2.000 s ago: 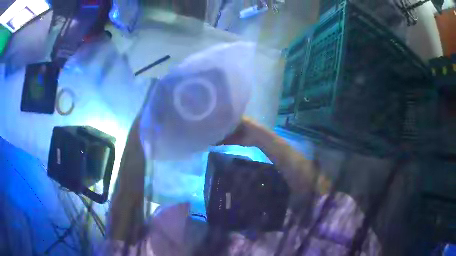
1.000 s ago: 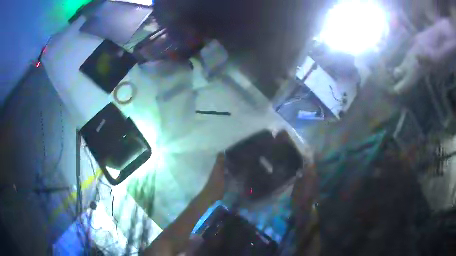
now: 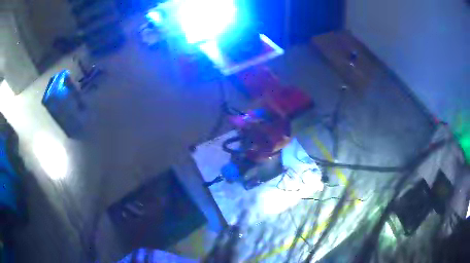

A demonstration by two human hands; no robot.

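Neither of my hands can be made out in the blurred head view. Nearest in front is a low white side table (image 3: 242,205). A red fixture (image 3: 263,136) with dark parts and thin cables sits on it. A blinding blue-white work light (image 3: 206,15) glares at the top, beside a white-edged panel (image 3: 247,54). A dark box-like shape (image 3: 412,208) lies at the lower right with a whitish glow beside it; I cannot tell if it is a lamp unit.
A dark crate-like shape (image 3: 157,210) stands left of the side table. A blue-lit curved edge (image 3: 149,256) shows at the bottom. Black cables (image 3: 371,167) run to the right. Yellow lines (image 3: 330,221) mark the floor. A brown panel (image 3: 350,56) is at the upper right.
The view has swung away from the white worktable to the side table and floor. My hands and the dark unit between them have left the picture.
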